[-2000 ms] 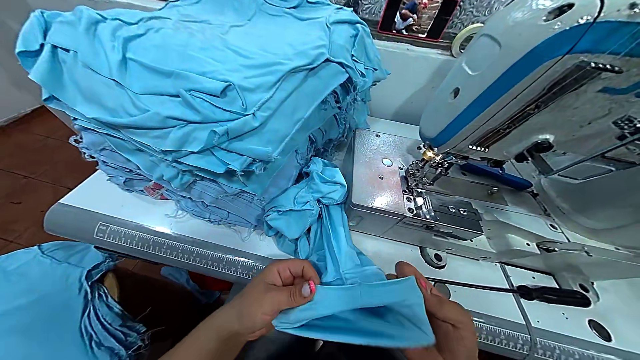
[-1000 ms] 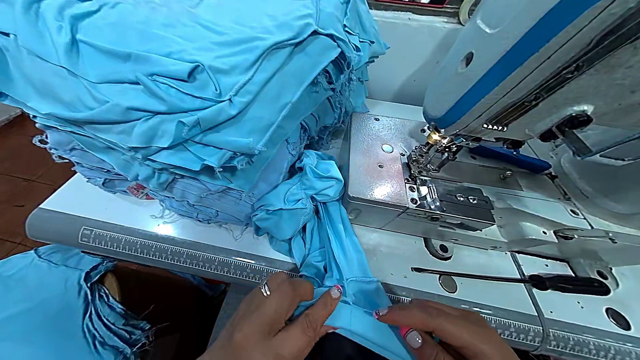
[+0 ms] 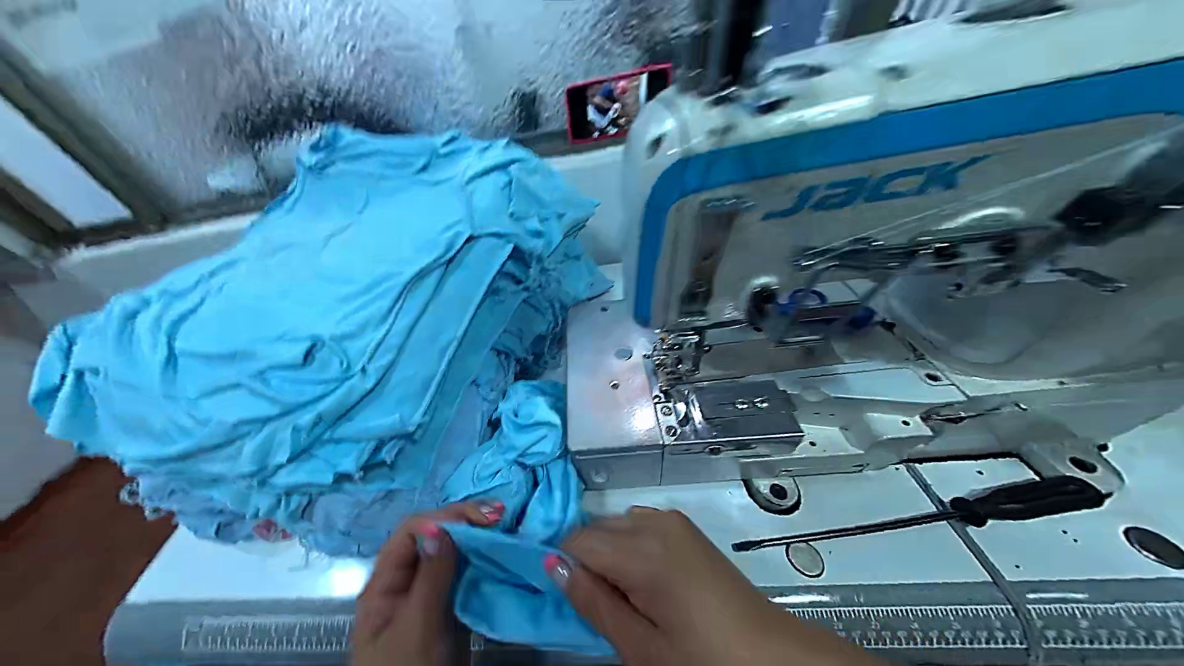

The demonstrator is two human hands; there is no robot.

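My left hand (image 3: 412,578) pinches one side of a light blue fabric piece (image 3: 518,587) near the table's front edge. My right hand (image 3: 652,578) grips the other side of the same piece, thumb on top. A twisted length of this blue cloth (image 3: 532,444) runs up from between my hands, beside the metal bed of a Jack sewing machine (image 3: 615,398). The needle area and presser foot (image 3: 680,356) lie up and to the right of my hands, with no cloth under them that I can see.
A tall stack of light blue garments (image 3: 324,314) fills the left of the table. A black-handled screwdriver (image 3: 1027,502) lies on the right. A printed ruler strip (image 3: 268,634) runs along the front edge. A phone with a red case (image 3: 618,104) stands at the back.
The view has tilted up and shifted. My hands, lower and flatter on the cloth a second ago, now hold its edge raised between their fingers.
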